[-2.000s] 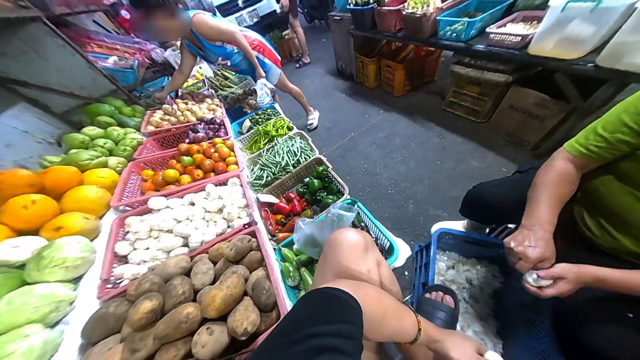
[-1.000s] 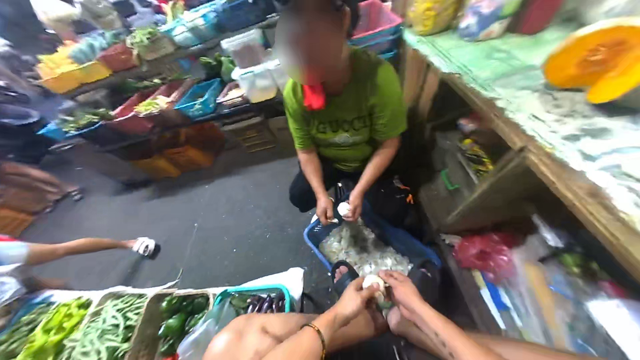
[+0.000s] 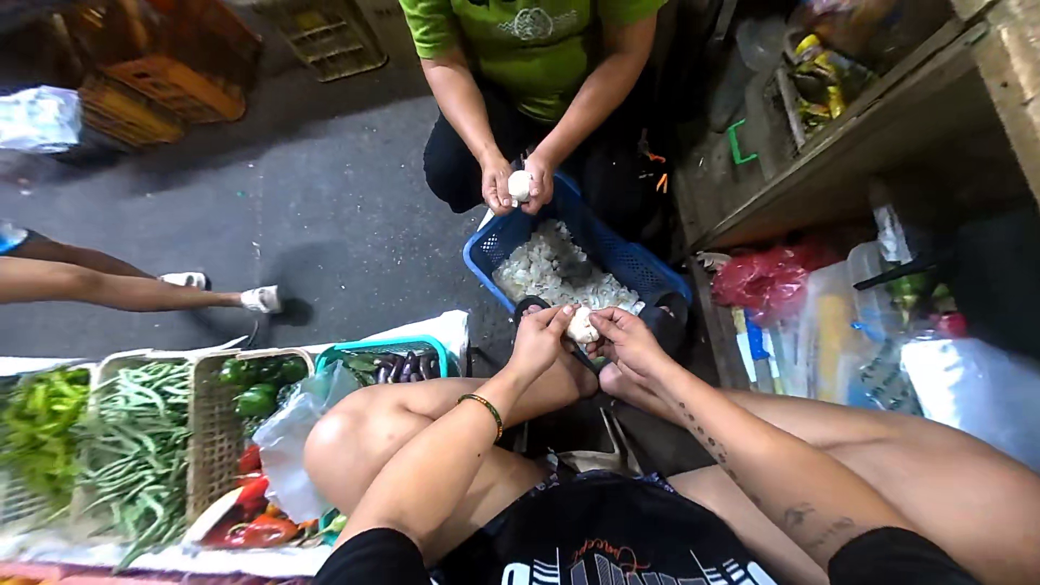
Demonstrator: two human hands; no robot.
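A white garlic bulb is between my two hands, above the near end of a blue plastic crate. My left hand grips the bulb from the left side, and the fingers of my right hand pinch it from the right. Pale garlic skins lie heaped in the crate. Across from me, a person in a green shirt holds another white bulb in both hands over the crate's far end.
Baskets of green beans, green peppers and eggplants stand at the left. A wooden shelf and plastic bags are at the right. Another person's legs reach in from the left.
The view has swung right and down since the first frame. Two seconds ago my hands were apart or out of sight; one second ago both were at the bulb, as now.
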